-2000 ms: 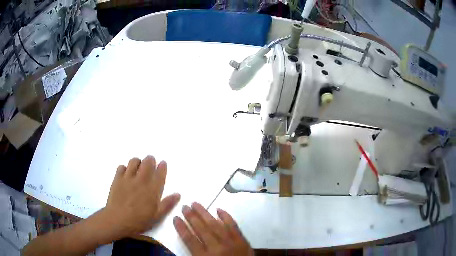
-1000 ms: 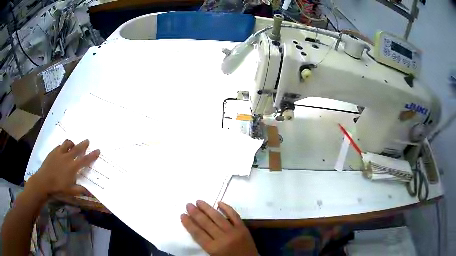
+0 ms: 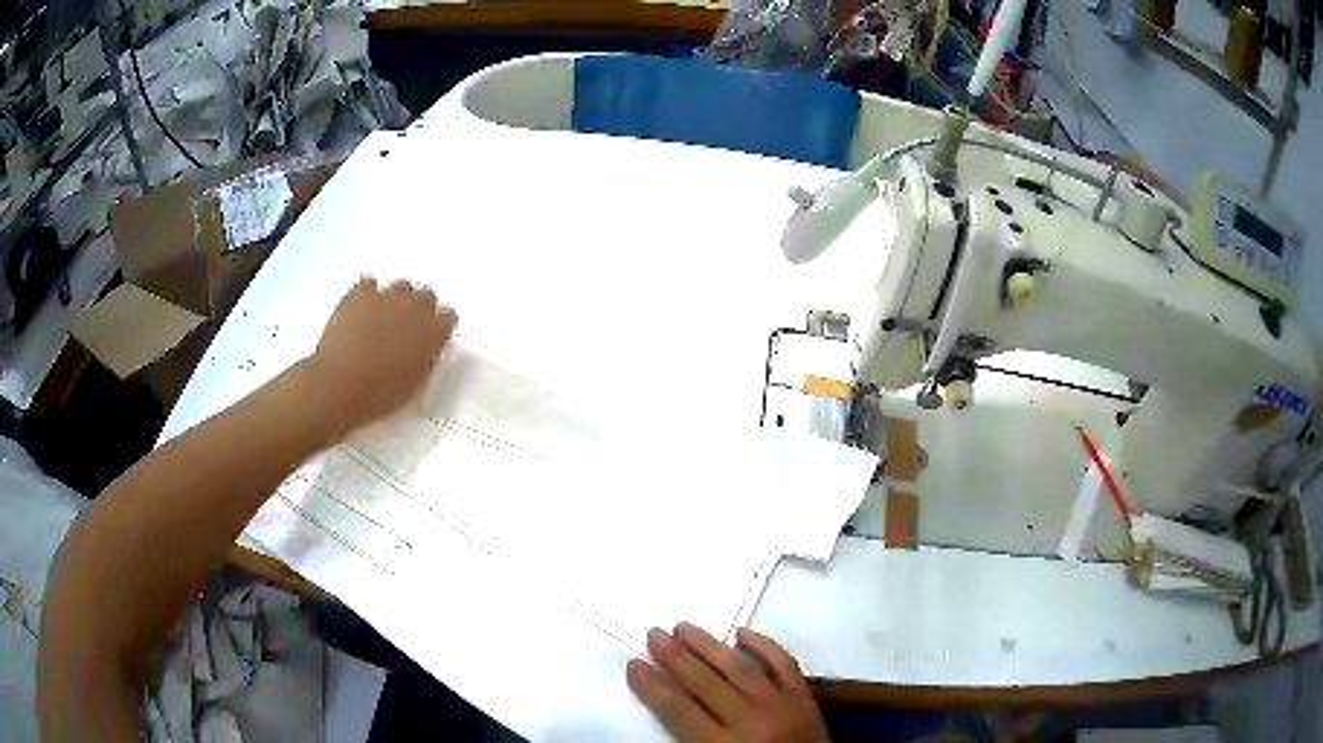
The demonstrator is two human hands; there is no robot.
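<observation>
A large white garment panel (image 3: 537,581) with thin dark lines lies on the white table, left of and in front of the sewing machine (image 3: 1074,290). Its notched right corner lies close to the presser foot area (image 3: 866,418). My left hand (image 3: 385,349) is at the panel's far left part, fingers curled; whether cloth is pinched in it cannot be told. My right hand (image 3: 733,690) lies flat on the panel's near right edge, fingers slightly apart, cut off by the lower picture edge.
Tan tape guides (image 3: 901,486) are beside the foot. A red stick (image 3: 1106,476), a white strip (image 3: 1081,508), a folded bundle (image 3: 1193,556) and dark-handled shears (image 3: 1265,588) lie at the right. A cardboard box (image 3: 160,290) and cloth heaps (image 3: 261,73) are at the left.
My left hand has moved from the near left edge up and away across the panel, its fingers now curled. More dark lines show on the panel. The camera view has shifted.
</observation>
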